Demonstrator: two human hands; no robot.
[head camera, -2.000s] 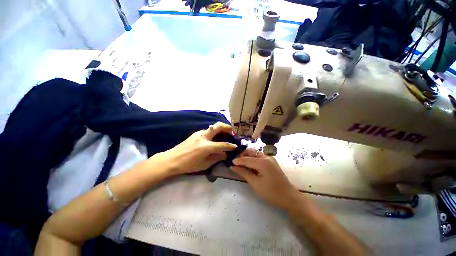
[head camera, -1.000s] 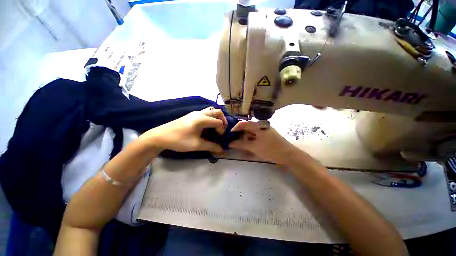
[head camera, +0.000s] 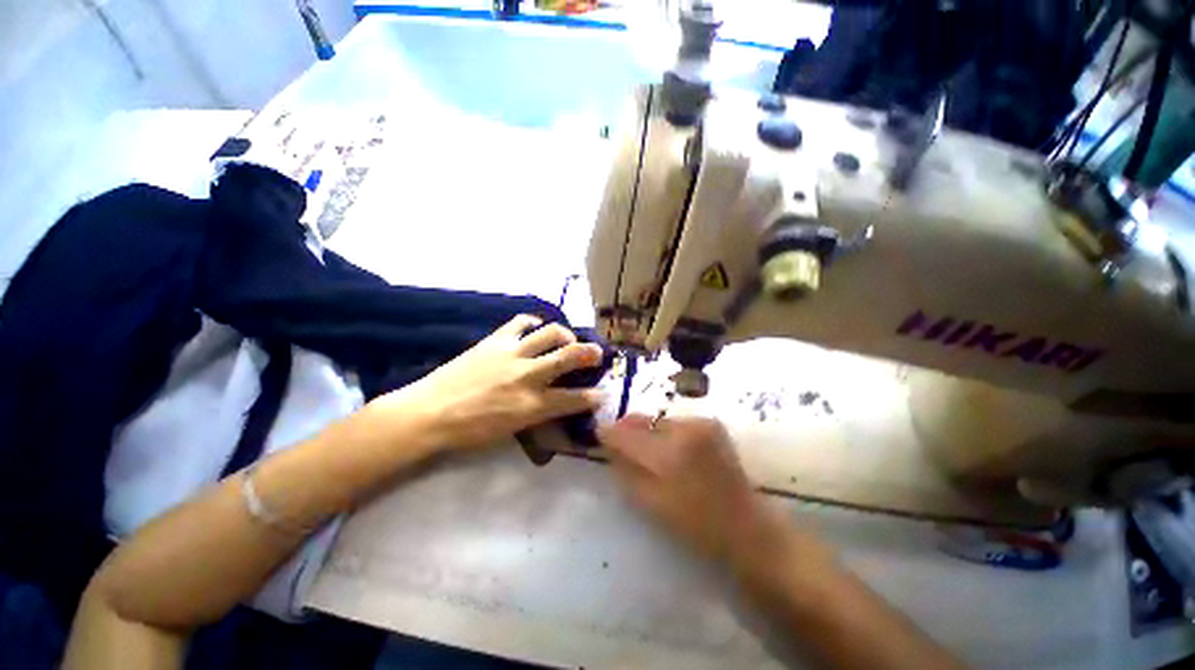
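The navy-black garment piece (head camera: 380, 314) with white inner parts lies heaped left of the cream HIKARI sewing machine (head camera: 839, 288), its narrow end under the needle area. My left hand (head camera: 524, 382) presses on the garment edge just left of the presser foot (head camera: 626, 351), fingers on the cloth. My right hand (head camera: 675, 465) is blurred, in front of the presser foot, fingertips bent together at the garment's near edge. A small pale spot shows between the two hands; I cannot tell what it is. What my right fingertips hold is hidden.
A small blue-and-dark tool (head camera: 1003, 546) lies by the machine base. A black card with white round marks (head camera: 1153, 576) is at the right edge. Dark cloth (head camera: 944, 59) is heaped behind the machine. The white table (head camera: 459, 576) has a blue-edged part (head camera: 524, 66) at the back.
Since one second ago, the view has shifted, so the machine sits lower. My left hand has flattened on the cloth, and my right hand has drawn slightly toward me from the needle area.
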